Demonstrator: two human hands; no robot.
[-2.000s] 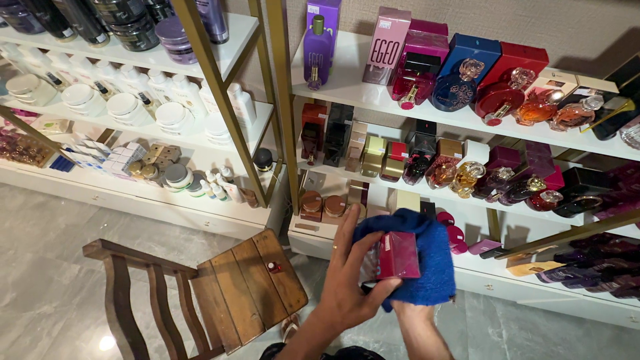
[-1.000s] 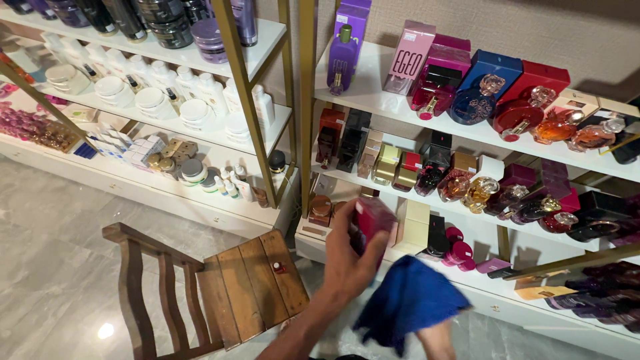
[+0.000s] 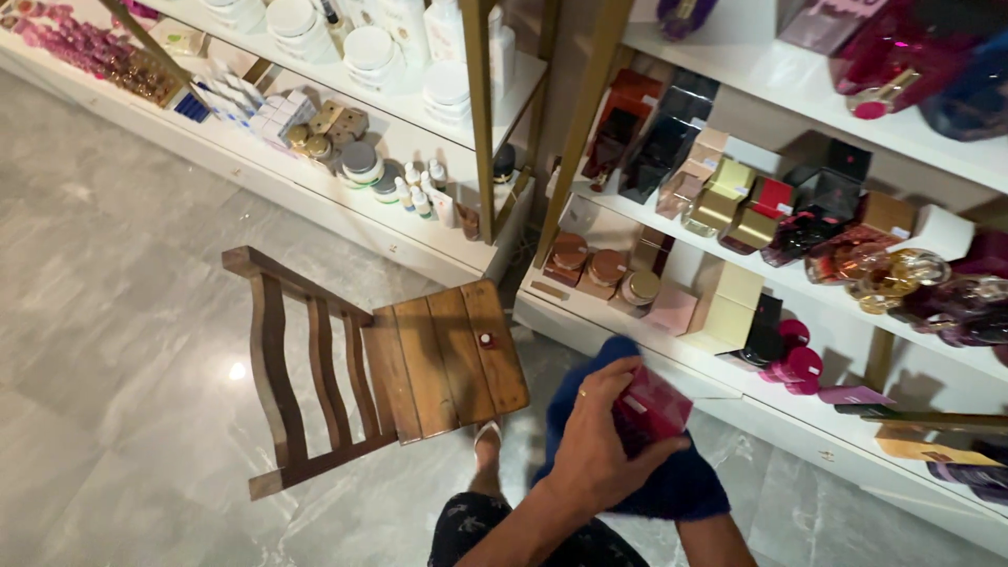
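My left hand (image 3: 600, 441) grips a magenta box (image 3: 652, 408), thumb at its lower edge and fingers at its upper left. A blue cloth (image 3: 681, 484) lies behind and below the box. The cloth drapes over my right hand, which is hidden under it; only the forearm (image 3: 715, 542) shows at the lower right. Whether its fingers are closed on the cloth cannot be seen. A small dark red bottle with a white top (image 3: 486, 340) stands on the wooden chair's seat (image 3: 441, 370), left of my hands.
Shelves of perfume bottles and boxes (image 3: 728, 197) rise at the right. At the upper left, another shelf unit (image 3: 409, 130) holds white jars and small bottles. The wooden chair's back (image 3: 272, 370) stands over the grey marble floor (image 3: 118, 315). My foot (image 3: 488, 449) is beside the seat.
One second ago the cloth hung apart from the box, to its lower right; now the two are together again. My left hand keeps hold of the box. The view has shifted down and closer.
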